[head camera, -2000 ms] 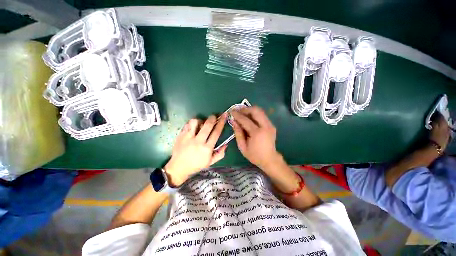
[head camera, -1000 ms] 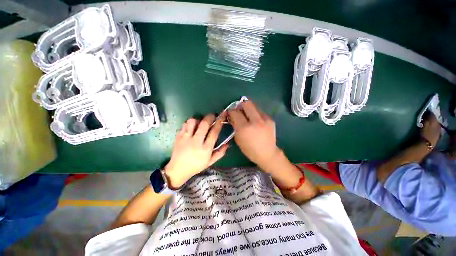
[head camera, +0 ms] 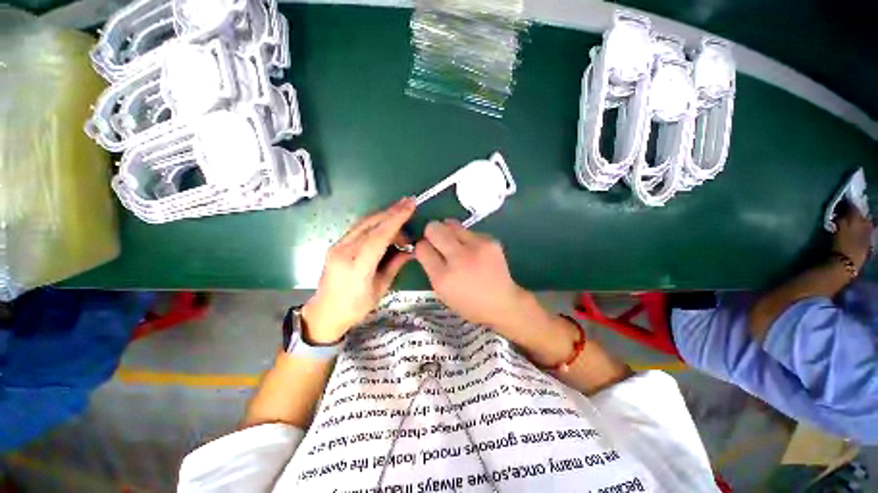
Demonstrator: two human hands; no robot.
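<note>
A white plastic frame point(head camera: 481, 188) is held between my hands, its round disc end pointing away from me to the upper right and its loop end near me. My left hand point(head camera: 358, 268) holds the loop's left side. My right hand point(head camera: 469, 270) holds the near right part of the loop, its fingertips close to the left ones. The fingers hide the near end of the loop. A bundle of thin clear strips point(head camera: 464, 53) lies beyond the frame. I cannot tell whether a strip is between my fingertips.
Stacked frames lie at left point(head camera: 226, 149) and at right point(head camera: 667, 96) on the green bench point(head camera: 385, 125). A yellowish plastic bag point(head camera: 58, 154) is at far left. A pale rail point(head camera: 568, 21) runs along the back. Another person's hand point(head camera: 851, 236) holds a white piece at far right.
The frame's disc end now shows uncovered. Both hands have shifted toward its near loop end. The bench and stacks sit higher in the picture.
</note>
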